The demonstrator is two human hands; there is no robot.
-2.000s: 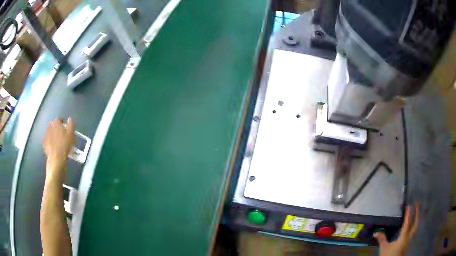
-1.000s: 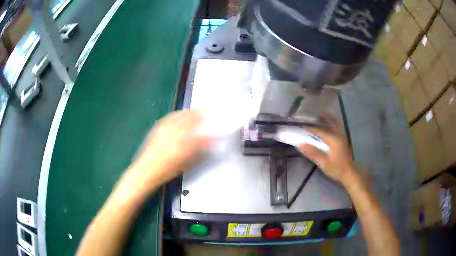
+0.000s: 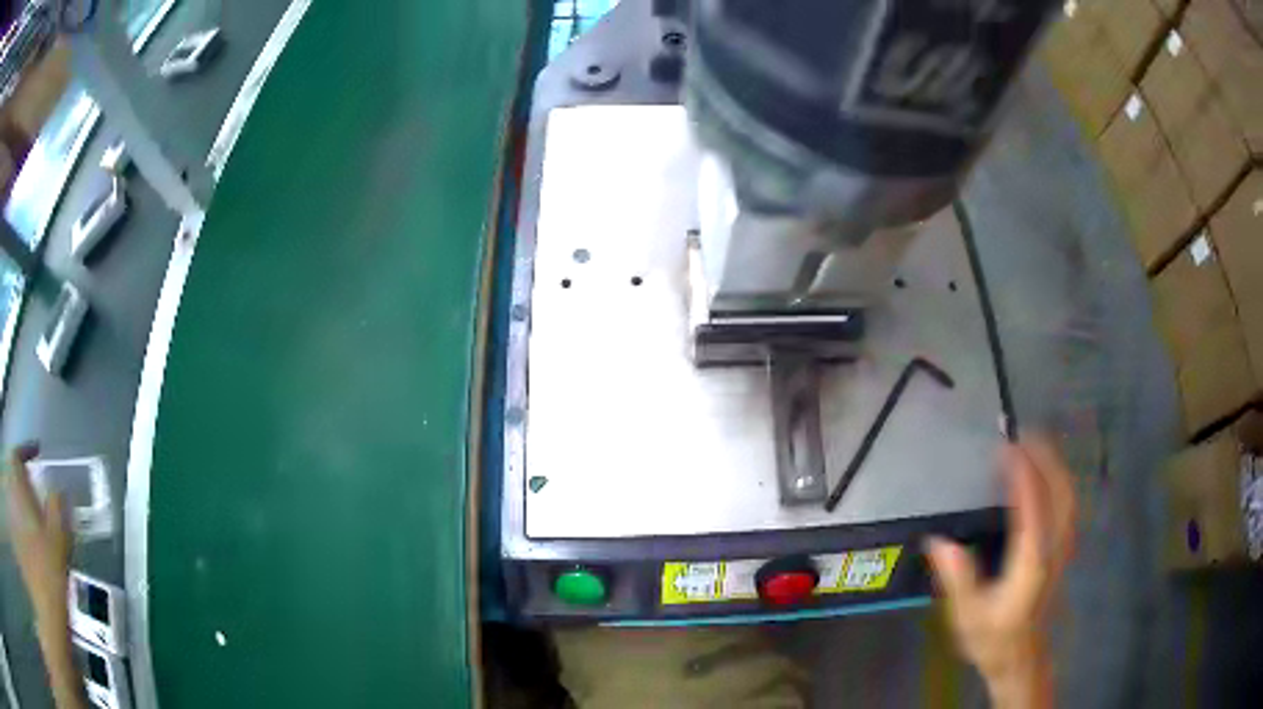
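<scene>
The silver horn (image 3: 769, 263) is down against the dark fixture (image 3: 734, 349), and a thin white edge shows between them; the rest of that part is hidden. My left hand (image 3: 39, 533), at the far left edge, is at a blurred white housing (image 3: 92, 485) on the conveyor belt; whether its fingers grip it is unclear. My right hand (image 3: 1014, 561) is blurred, empty, thumb and fingers apart, at the right end of the front panel. The right green button is not visible. The left green button (image 3: 579, 585) and red emergency stop (image 3: 787, 580) show.
More white housings (image 3: 97, 612) lie on the belt (image 3: 104, 374). The green side worktop (image 3: 326, 346) has a small white speck. A hex key (image 3: 875, 429) lies right of the clamp bar (image 3: 801, 443) on the base plate (image 3: 623, 416). Cartons (image 3: 1177, 153) stand at right.
Both hands have left the fixture area: the left to the belt, the right to the panel's right end. The horn has come down onto the fixture.
</scene>
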